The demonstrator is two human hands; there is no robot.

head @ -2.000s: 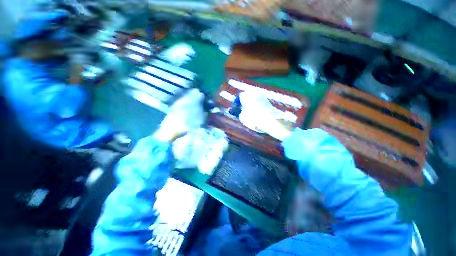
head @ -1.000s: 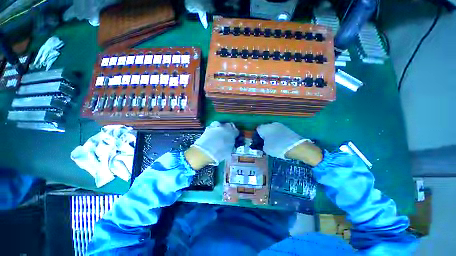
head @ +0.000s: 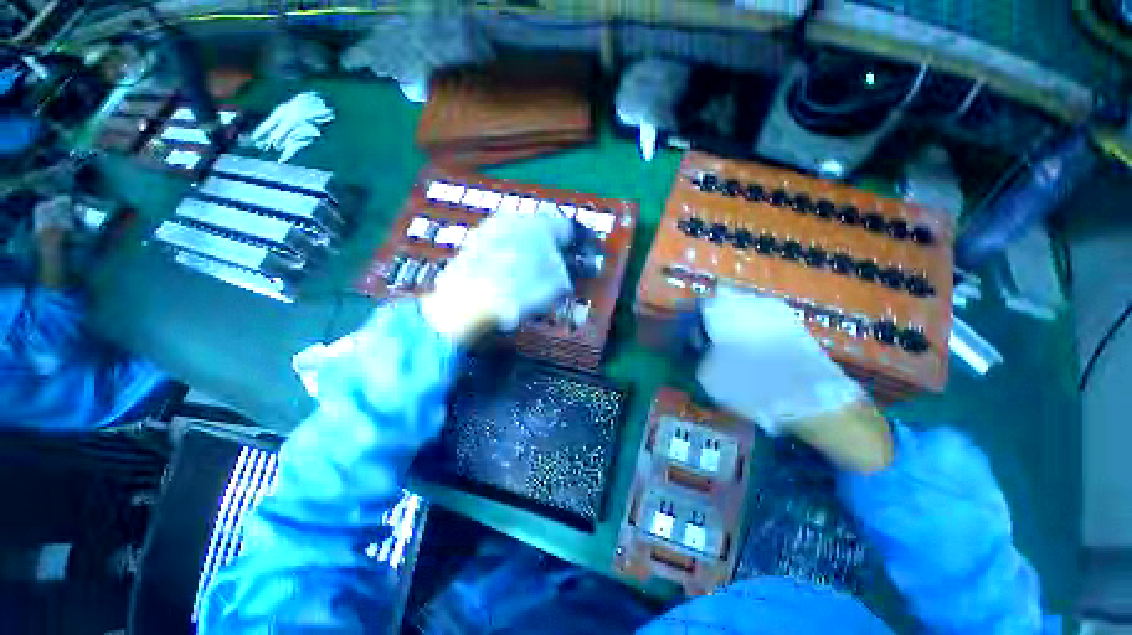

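Note:
The orange-brown jig base (head: 680,481) lies near the body, with small silver-white pieces with dark legs in both its openings. My left hand (head: 509,273), white-gloved, is over the left bakelite tray stack (head: 606,325), covering part of its rows of white-faced and silver pieces. My right hand (head: 772,360), white-gloved with dark fingertips, is above the jig at the near left edge of the right bakelite stack (head: 745,166), which carries rows of black parts. The fingers of both hands are blurred or hidden, so I cannot tell whether they hold anything.
The black screw tray (head: 534,434) is left of the jig; a dark flat plate (head: 801,527) is right of it. Ribbed aluminium strips (head: 255,211) lie far left. Another brown stack (head: 503,114) is behind. A blue-sleeved person (head: 75,360) is at the left.
Both hands have left the far end of the jig. My left hand has moved over the left stack, my right toward the right stack. Both jig openings now show. The camera view has shifted and tilted.

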